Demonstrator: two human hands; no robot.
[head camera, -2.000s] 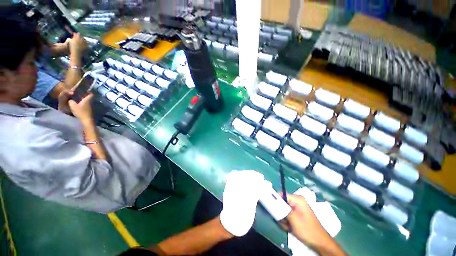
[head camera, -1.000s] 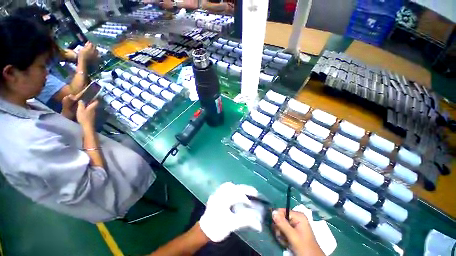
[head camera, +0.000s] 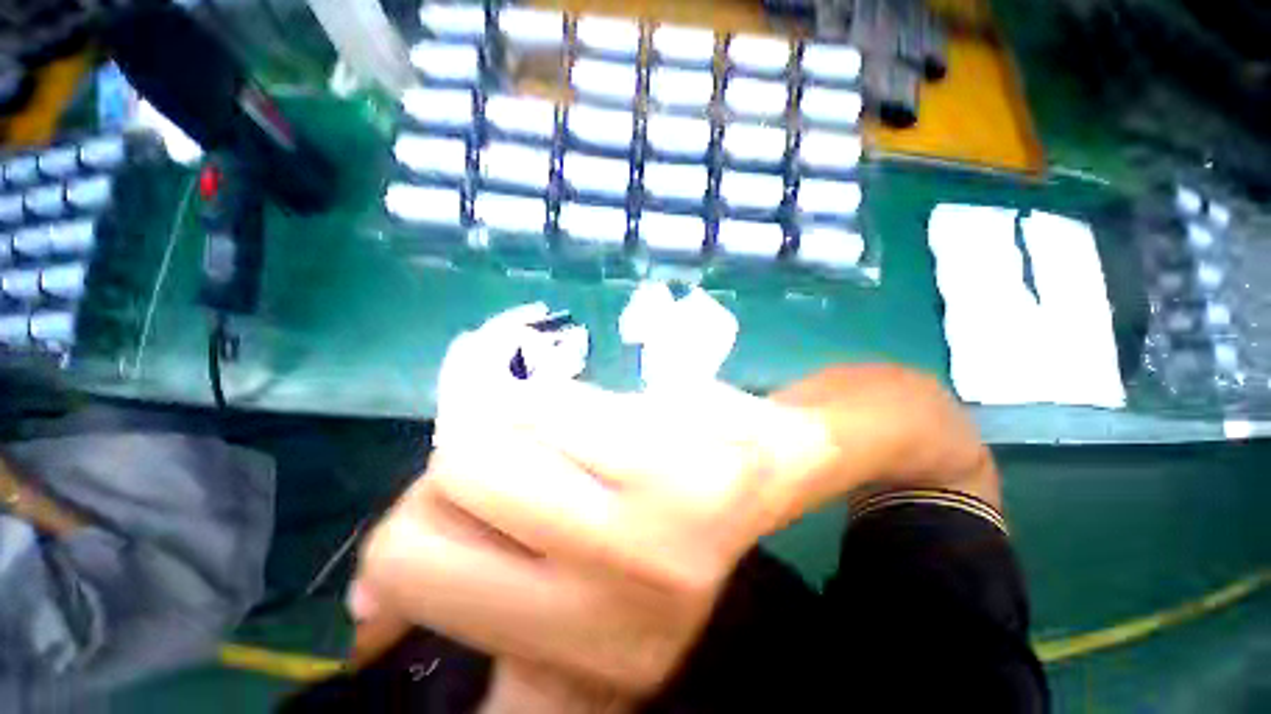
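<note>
My left hand (head camera: 488, 384), in a white glove, is overexposed. A small white-and-dark piece (head camera: 555, 349), which looks like a housing, shows at its fingers. My bare right hand (head camera: 627, 516) is large and close to the camera. It reaches across from the right and lies over the glove's cuff and wrist, its fingers bent; its grip is blurred. A crumpled white cloth (head camera: 683, 332) lies on the green bench just beyond the hands. The dark pen-like tool cannot be seen.
A clear tray of white housings (head camera: 673, 181) lies behind the hands. A black heat gun (head camera: 230, 133) stands at the upper left, beside another tray (head camera: 53, 237). A flat white sheet (head camera: 1025, 307) lies right. A person's grey clothing (head camera: 153, 537) is at lower left.
The view has turned right and down. My right hand has moved left across my gloved left hand. The dark tool no longer shows. The neighbouring person is mostly out of view.
</note>
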